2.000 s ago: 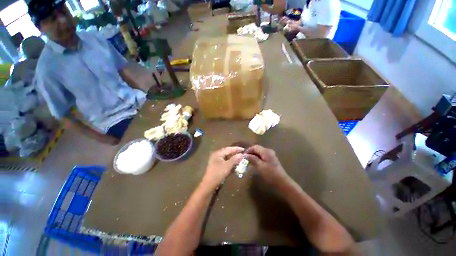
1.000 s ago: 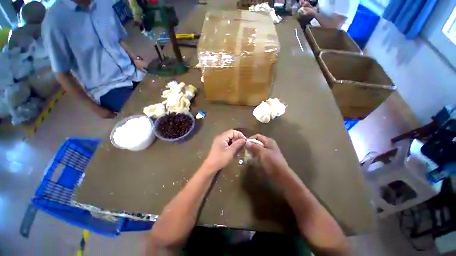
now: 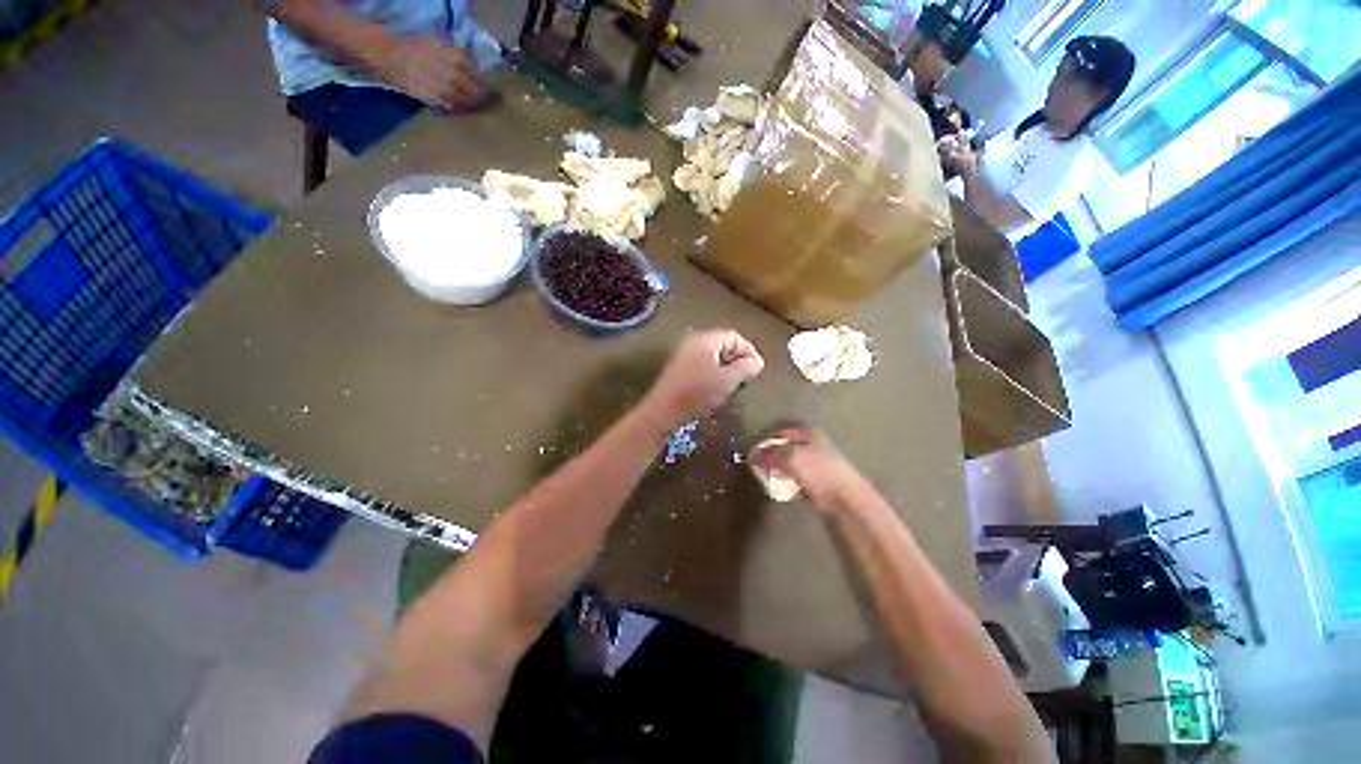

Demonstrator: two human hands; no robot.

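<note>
My left hand (image 3: pixel 711 370) is bare, with its fingers curled closed over the table; nothing shows in it, and its inside is hidden. My right hand (image 3: pixel 815 467) is lower and to the right, apart from the left, and holds a small cream-white fabric piece (image 3: pixel 775 475) at its fingertips. Small white bits (image 3: pixel 681 440) lie scattered on the table between the forearms. A clear bowl of dark red-brown eyes (image 3: pixel 596 278) stands beyond my left hand. A clear bowl of white washers (image 3: pixel 449 239) stands to its left.
Cream fabric skins (image 3: pixel 603 199) are heaped behind the bowls. Another cream piece (image 3: pixel 831 354) lies before the taped carton (image 3: pixel 836 179). Open cartons (image 3: pixel 1008 373) stand beyond the table's right edge. A blue crate (image 3: pixel 75 284) is at the left. Two other people sit at the table.
The view has tilted and turned. My hands were together at the fabric and are now apart. The left is closer to the dark bowl; the right keeps the fabric.
</note>
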